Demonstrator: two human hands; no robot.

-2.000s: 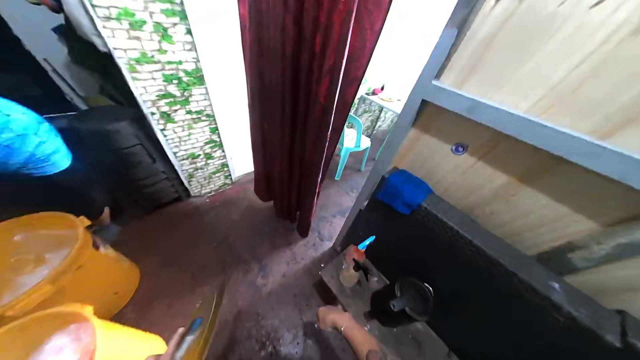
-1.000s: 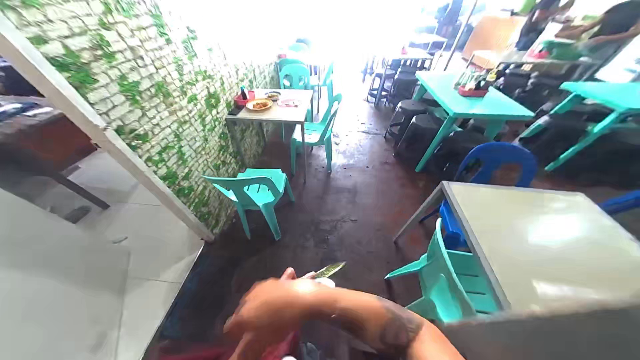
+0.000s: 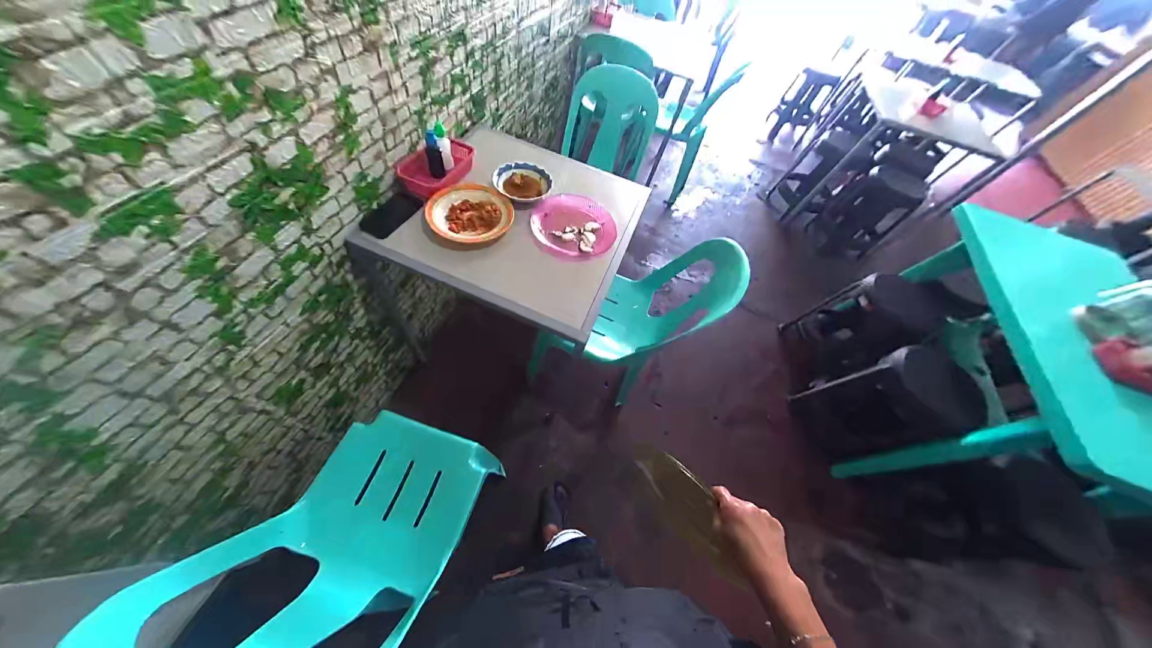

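Observation:
My right hand (image 3: 754, 531) grips the rim of a brownish, see-through round plate or tray (image 3: 688, 504), held low over the floor and tilted. My left hand is out of the picture. Ahead, a grey-topped table (image 3: 504, 279) bears an orange-rimmed plate of reddish-brown food (image 3: 470, 216), a small bowl with brown sauce (image 3: 522, 183) and a pink plastic plate with whitish scraps (image 3: 573, 228). At its wall side, a red basket (image 3: 414, 180) holds a dark bottle (image 3: 434, 155) and a white bottle with a green cap (image 3: 444, 147).
A turquoise plastic chair (image 3: 387, 504) stands close at the lower left, and another (image 3: 657, 310) beside the table. A brick-patterned wall with leaves (image 3: 207, 270) runs along the left. On the right are a turquoise table (image 3: 1035, 315) and black stools (image 3: 918, 396). The dark floor (image 3: 666, 423) looks wet in places.
The view has moved from a curtained area into the dining area and closer to the table with food. The forearm that crossed the view a second ago is now lower right.

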